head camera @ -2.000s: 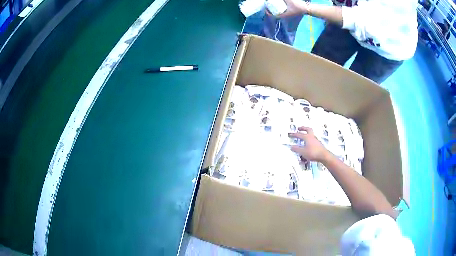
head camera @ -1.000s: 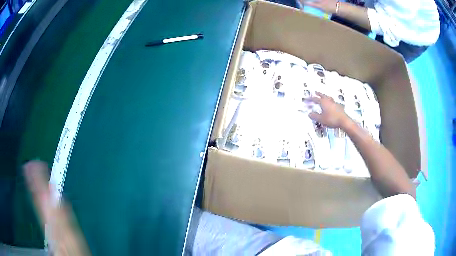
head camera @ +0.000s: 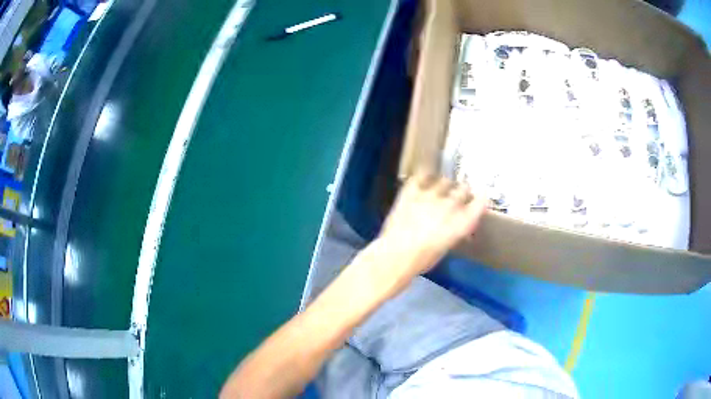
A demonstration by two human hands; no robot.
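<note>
The large brown cardboard carton [head camera: 577, 261] stands open to the right of the bench, with a dark gap between it and the bench edge. White front shells [head camera: 538, 132] with small dark openings lie in rows inside it; glare washes out many of them. My left hand [head camera: 440, 206] reaches across from the lower left. Its fingers are bent over the carton's near left corner, gripping the rim. My right hand is not in view.
A black and white marker pen [head camera: 312, 24] lies on the green bench [head camera: 249, 179]. A white rail line runs along the bench, with a grey bar at lower left. My legs are below the carton. A person is at far upper left.
My left hand has come from the far left to the carton corner. My right hand has left the shells and the picture. The carton now stands apart from the bench edge and is turned slightly.
</note>
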